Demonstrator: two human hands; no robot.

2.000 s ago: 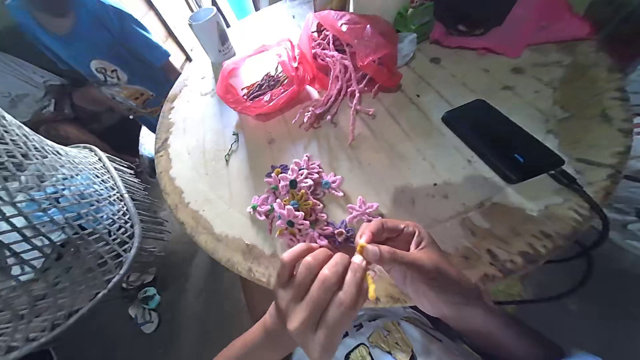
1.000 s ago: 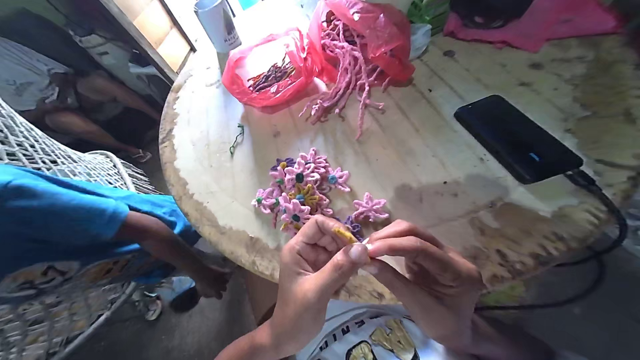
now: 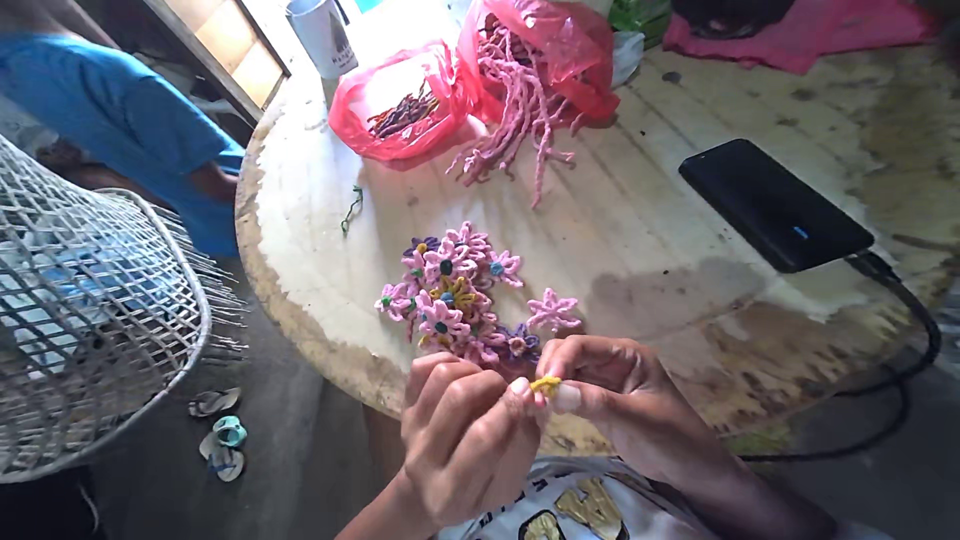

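Note:
Between my fingertips, just over the table's near edge, is a small piece of yellow yarn [image 3: 546, 385]. My left hand [image 3: 472, 435] pinches its left side with thumb and finger, the other fingers curled. Thumb and forefinger of my right hand [image 3: 619, 397] grip its right side. Just beyond my hands lies a pile of yarn flowers [image 3: 448, 289], mostly pink, some purple and mustard, with coloured centres. One pink yarn flower [image 3: 553, 310] rests apart at the pile's right. A short green yarn strand [image 3: 352, 209] lies farther left.
Toward the back stand a pink plastic bag of dark yarn strands [image 3: 397, 150], a fuller bag with pink twisted yarn [image 3: 529, 112] and a mug [image 3: 322, 37]. A phone [image 3: 776, 202] with a cable lies right. At left are a woven net chair [image 3: 97, 300] and a person in blue [image 3: 127, 120].
My hands have shifted their grip on the yellow yarn, which hung down from my fingers two seconds ago. The person in blue has moved from beside the table's near left edge toward the back left.

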